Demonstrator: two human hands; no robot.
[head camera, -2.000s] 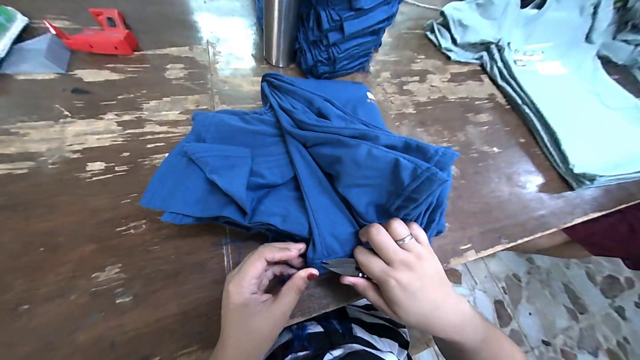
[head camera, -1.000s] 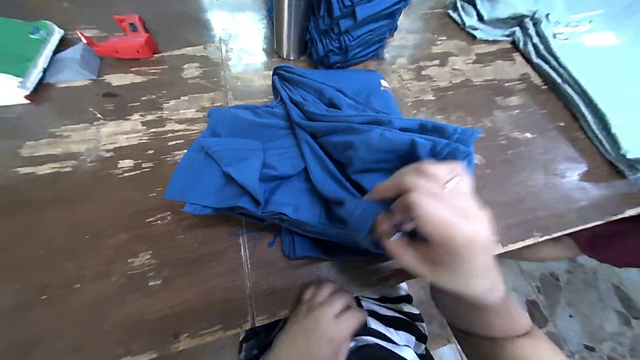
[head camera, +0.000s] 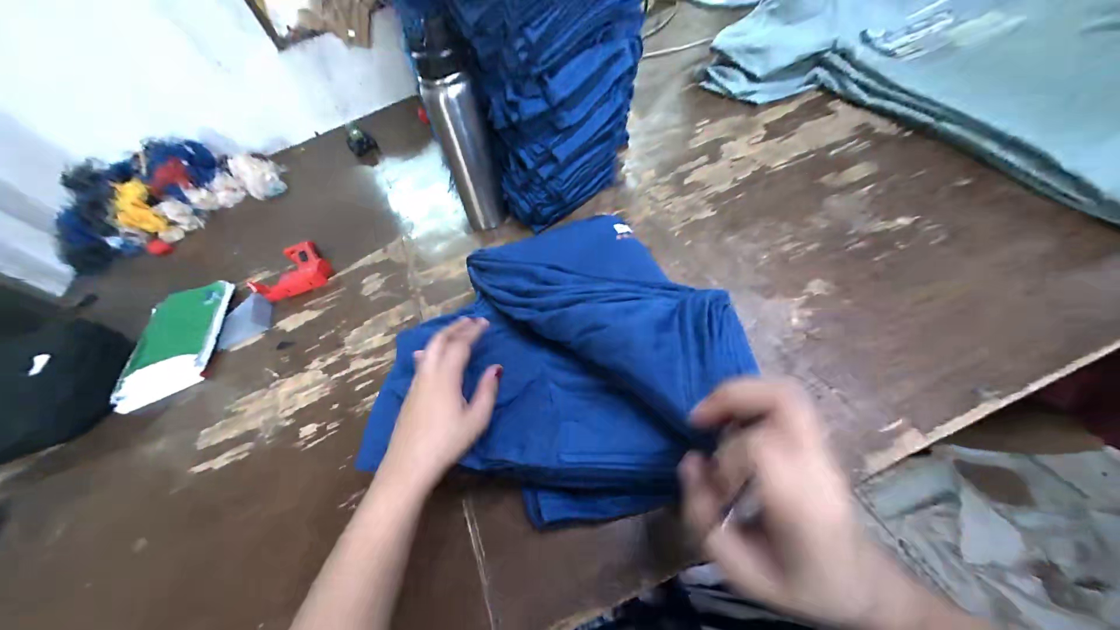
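A stack of blue cloth garments (head camera: 604, 367) lies folded and rumpled on the worn wooden table in front of me. My left hand (head camera: 451, 394) rests on its left part, fingers apart, holding nothing. At the stack's lower right corner is my right hand (head camera: 770, 481), blurred, with its fingers curled around small metal snips (head camera: 739, 503), of which only a glint shows. Whether the right fingertips also touch the cloth cannot be told. A small pale mark shows at the top of the stack.
Behind the stack stand a steel bottle (head camera: 464, 144) and a tall pile of blue cloth (head camera: 560, 105). Light green garments (head camera: 989, 96) lie at upper right. To the left are a red tape dispenser (head camera: 297, 273), a green-and-white packet (head camera: 179, 337) and a heap of scraps (head camera: 166, 197).
My left hand has moved from the table's near edge onto the blue cloth and opened out. My right hand remains near the stack's lower right side. The view has shifted to take in more at left.
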